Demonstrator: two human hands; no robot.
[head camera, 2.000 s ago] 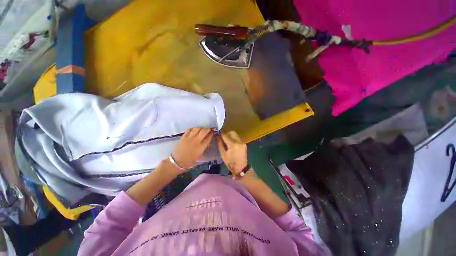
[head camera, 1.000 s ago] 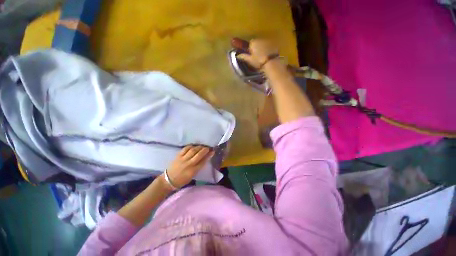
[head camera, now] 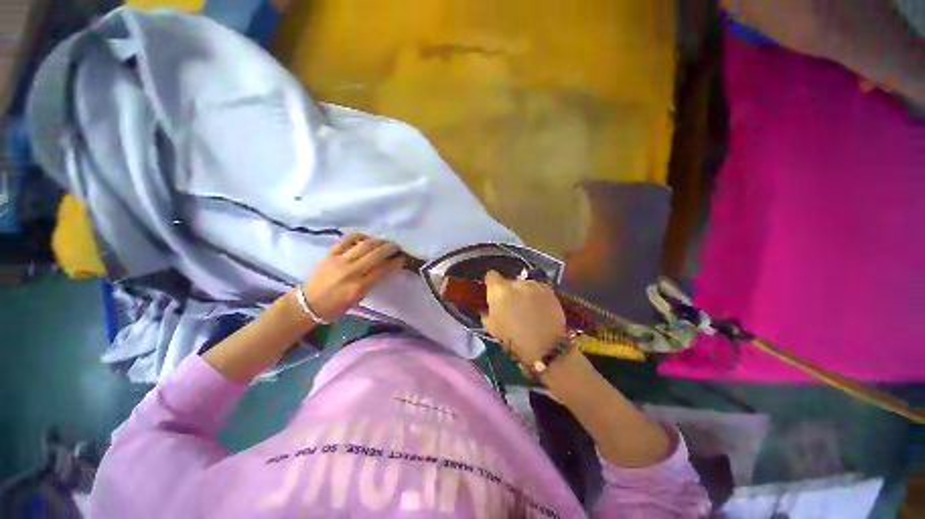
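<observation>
A white garment piece with dark seam lines lies bunched over the board, its narrow end towards the middle. My left hand rests on it, fingertips on the dark seam. My right hand is closed around the red-brown handle of the steam iron. The iron lies over the garment's right end, its tip pointing left near my left fingertips. The soleplate's underside and the cloth beneath it are hidden.
The yellow table cover lies beyond the garment, with the dark iron rest at its right. The steam hose runs right past the pink-covered table. White waiting garments hang below left. A person's arm shows at the top right.
My right hand went from the cloth to the iron on the table, took hold of it and brought it down onto the garment's end. My left hand has stayed on the seam.
</observation>
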